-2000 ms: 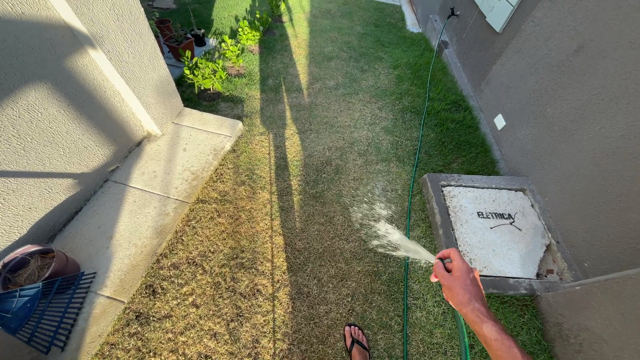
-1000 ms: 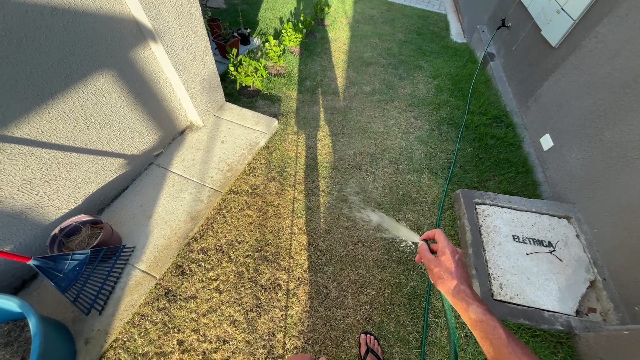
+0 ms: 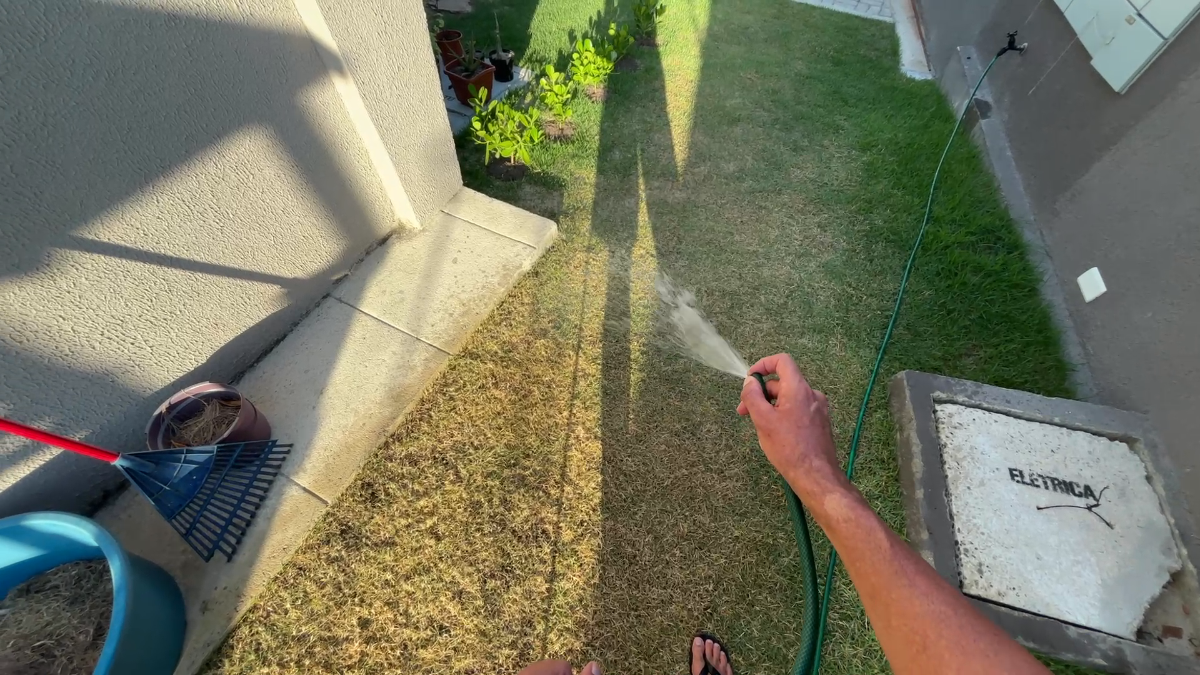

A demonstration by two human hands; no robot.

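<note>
My right hand point(image 3: 787, 412) is closed around the end of a green garden hose point(image 3: 799, 562), thumb near its mouth. A fan of water point(image 3: 698, 337) sprays from it up and to the left over the lawn point(image 3: 469, 487). The hose hangs down behind my forearm to the bottom edge, and its thinner-looking run point(image 3: 905, 281) lies along the grass to a wall tap point(image 3: 1011, 45). Of my left hand point(image 3: 558, 667) only what seem to be fingertips show at the bottom edge; whether it holds anything is hidden.
A concrete cover point(image 3: 1050, 525) in a raised frame lies at right. At left, a blue rake point(image 3: 202, 487) leans by a brown pot point(image 3: 246, 424) on the concrete ledge point(image 3: 384, 347), near a blue tub point(image 3: 150, 609) of dry grass. Small shrubs point(image 3: 506, 131) line the far left. A sandalled foot point(image 3: 710, 654) stands below.
The view has swung left, bringing the blue tub and the rake's red handle into sight. My right hand keeps its hold on the hose, and water sprays in all the frames.
</note>
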